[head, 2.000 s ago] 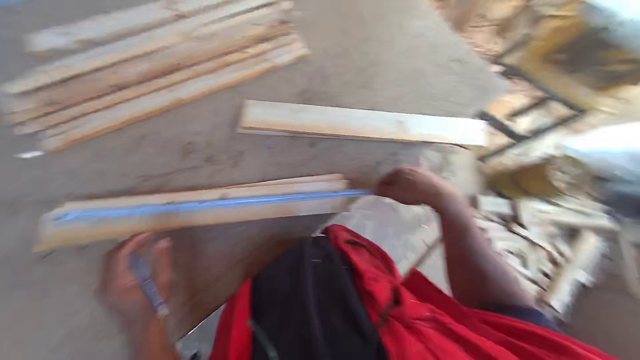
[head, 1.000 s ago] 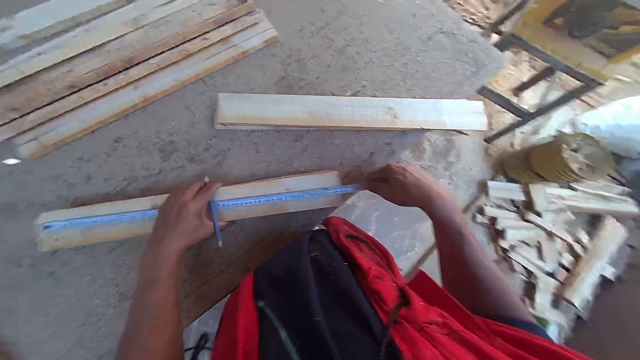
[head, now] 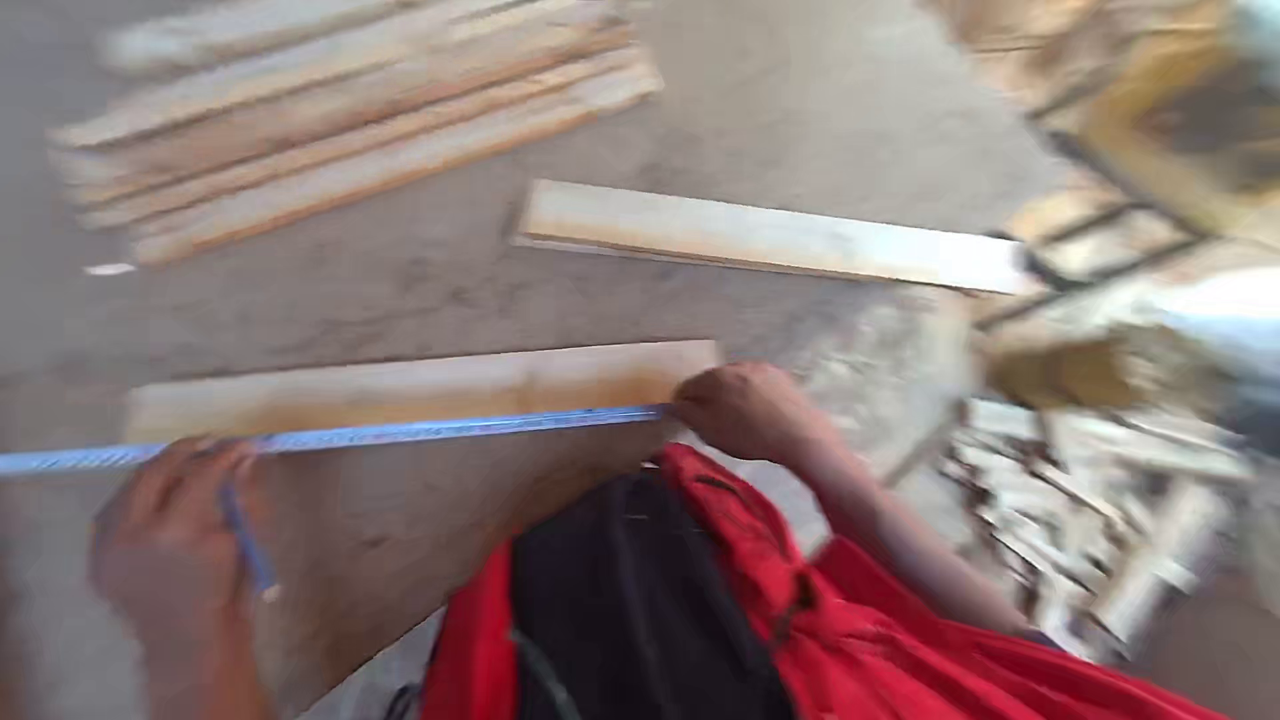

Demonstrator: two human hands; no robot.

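Note:
A blue measuring tape (head: 400, 432) stretches along the near edge of a short wooden board (head: 440, 385), running past the board's left end and out of the frame. My right hand (head: 750, 410) pinches the tape's right end beside the board's right end. At the left, my left hand (head: 175, 530) holds a blue pen or pencil (head: 245, 540), with its fingertips at the tape near the board's left end. The picture is blurred, so the tape's markings cannot be read.
Beyond lies another pale board (head: 770, 235). Several long planks (head: 370, 120) lie side by side at the upper left. Wood offcuts (head: 1080, 510) are heaped at the right, near a yellowish cylindrical object (head: 1060, 372) and a dark frame (head: 1120, 265).
A second ago the tape lay on top of the board; now it runs along the near edge. My left hand has moved left, toward the board's left end.

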